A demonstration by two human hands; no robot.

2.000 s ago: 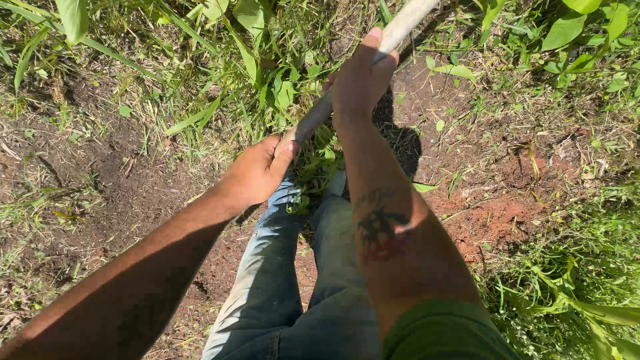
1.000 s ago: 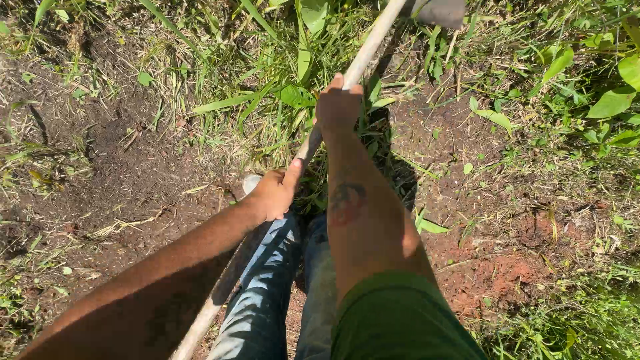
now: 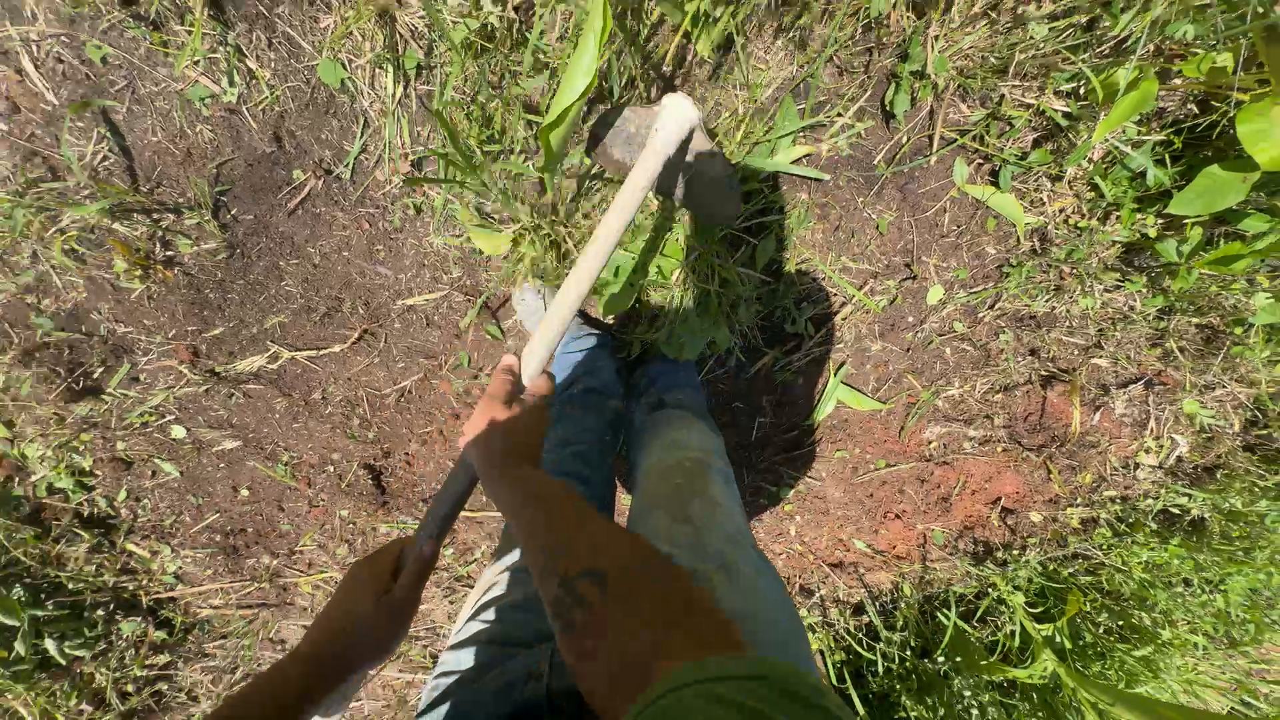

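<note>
A hoe's pale wooden handle [image 3: 600, 240] runs slantwise from the lower left to the metal hoe blade [image 3: 705, 180], which is at the grass tuft in front of my feet. My right hand [image 3: 508, 420] is closed around the middle of the handle, over my left leg. Lower down and to the left, my left hand [image 3: 385, 590] grips the same handle. Whether the blade touches the soil cannot be told. Leaves and grass [image 3: 660, 290] partly cover my shoes.
Bare brown soil [image 3: 320, 290] with dry stalks lies at the left, reddish soil [image 3: 950, 500] at the right. Broad-leaved plants [image 3: 1210, 190] stand at the upper right, and dense grass [image 3: 1100, 610] grows at the lower right. My legs in jeans [image 3: 690, 480] are close below the handle.
Both hands have moved down and toward me with the handle. The blade, at the top edge one second ago, is now lower, over the grass before my feet.
</note>
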